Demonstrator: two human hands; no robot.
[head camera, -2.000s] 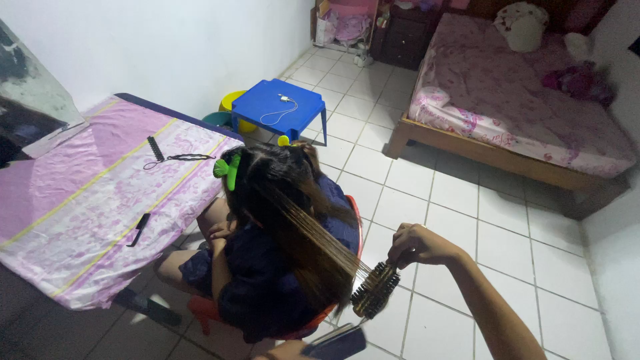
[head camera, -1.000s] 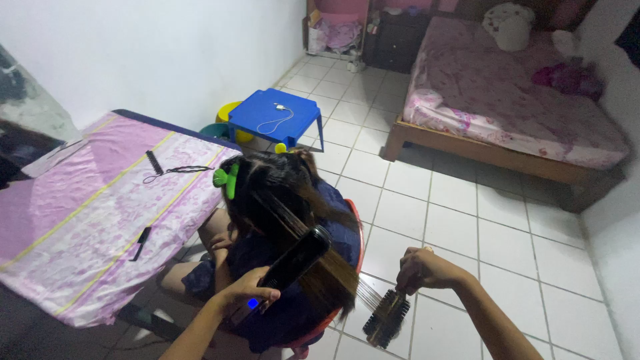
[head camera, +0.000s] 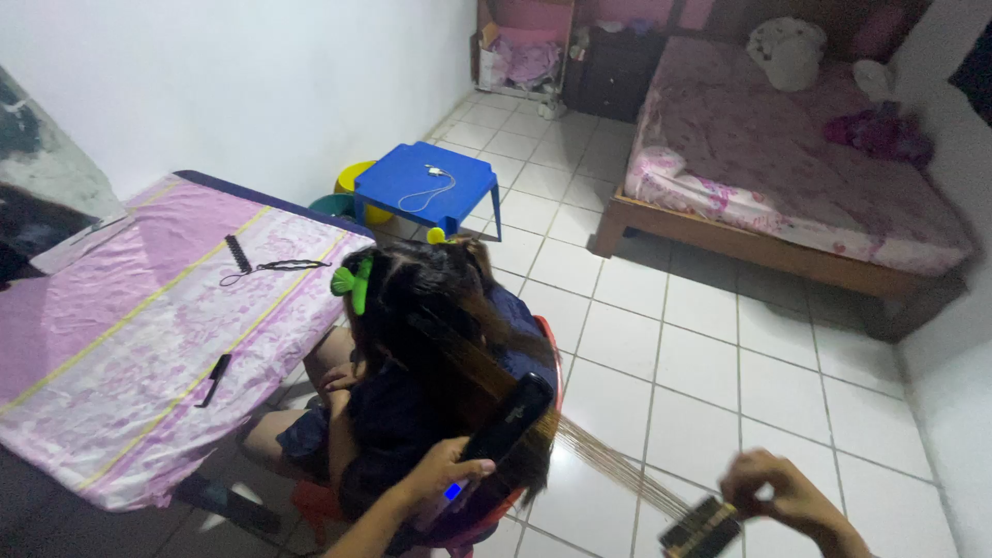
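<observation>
A hair straightener (head camera: 515, 415) with a small blue light is in my left hand (head camera: 443, 477), its plates against a lock of hair (head camera: 496, 380). My right hand (head camera: 775, 488) grips a round hairbrush (head camera: 701, 531) at the lower right; thin strands (head camera: 620, 465) stretch from the lock to its bristles. The hair belongs to a seated person (head camera: 403, 403), seen from behind and above, hands resting in the lap. A green hair clip (head camera: 355, 285) holds hair at the left of the head and a yellow clip (head camera: 436, 235) sits at the top.
A cloth-covered table (head camera: 178, 325) at left bears a comb (head camera: 215, 380), a black toothed clip (head camera: 238, 254) and a dark looped item (head camera: 291, 265). The person sits on a red chair (head camera: 552, 349). Beyond are a blue plastic table (head camera: 418, 174) with a white cable and a wooden-framed bed (head camera: 744, 240).
My left hand has come into full view with the straightener, now farther down the lock. My right hand and the brush have moved right and downward, away from the head.
</observation>
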